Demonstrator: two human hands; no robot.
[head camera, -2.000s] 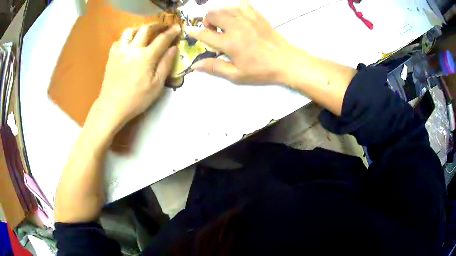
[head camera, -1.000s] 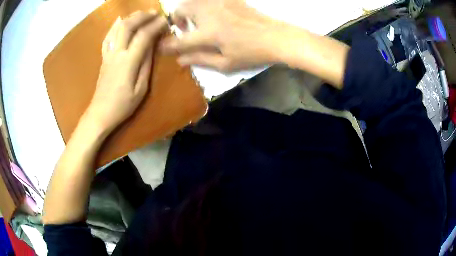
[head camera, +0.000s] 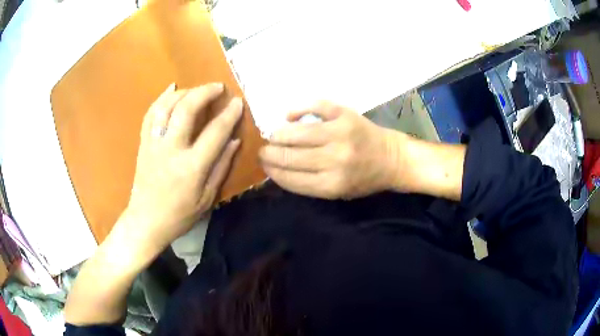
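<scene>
The brown panel (head camera: 112, 111) lies on the white machine table, its near corner reaching over the table's front edge by my body. A thin pale border shows along its right edge. My left hand (head camera: 187, 147) lies on the panel with fingers spread, pressing it from above. My right hand (head camera: 329, 154) is at the panel's right edge near the lower right corner, fingers curled; the thumb side shows a small pale spot. Its fingertips meet the panel's edge, but the grip itself is hidden. The needle area is at the top picture edge and cannot be made out.
The white table (head camera: 368, 59) runs to the upper right, with a red piece (head camera: 464, 4) at the top. At right are a dark phone-like item (head camera: 536, 125), crumpled plastic and a bottle with a blue-purple cap (head camera: 577, 67). Grey-green cloth (head camera: 43, 305) and a pink strip (head camera: 20, 236) are at lower left.
The brown panel has come out from the top towards my body and turned. My right hand has moved down along its right edge. My left hand has moved lower and lies flatter on the panel.
</scene>
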